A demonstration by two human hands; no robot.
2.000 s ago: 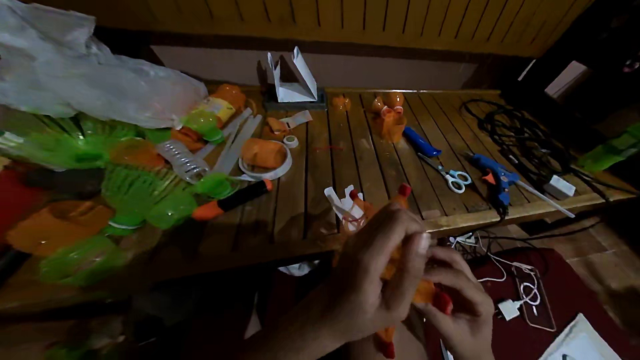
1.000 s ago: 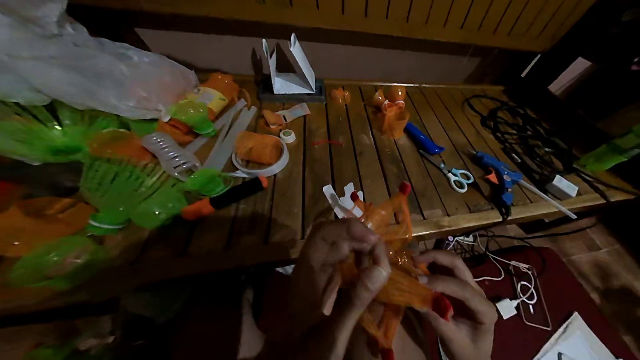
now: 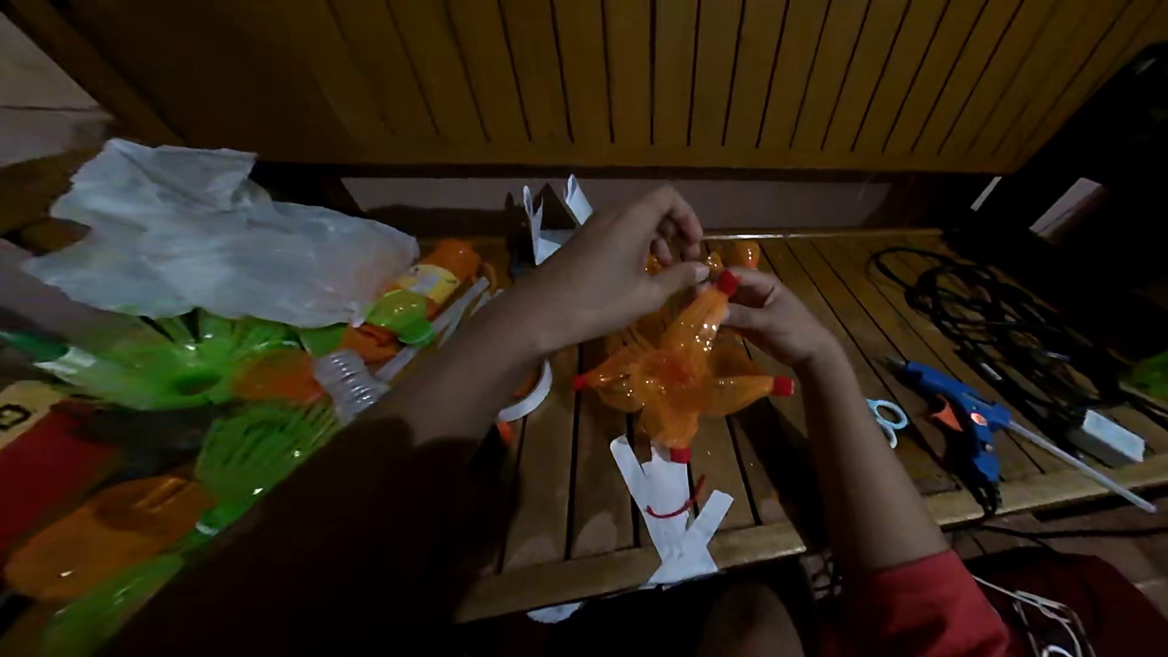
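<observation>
An orange plastic star-shaped ornament with red-tipped arms hangs over the slatted wooden bench, its upper arm between my hands. My right hand grips that arm near its red tip. Just to the left, my left hand has thumb and fingertips beside the tip; whether they pinch something thin cannot be told. Below the ornament lie white paper strips with a red cord across them. Other orange plastic pieces stand behind my hands, partly hidden.
Green cut plastic bottle parts, a crumpled plastic bag and an orange bottle crowd the left. At right are a blue glue gun, scissors handles, coiled black cable and a white adapter. Folded white paper stands behind.
Both hands and the orange ornament have moved from the bench's front edge to farther over the slats. The ornament now hangs from its upper arm. The view has shifted upward.
</observation>
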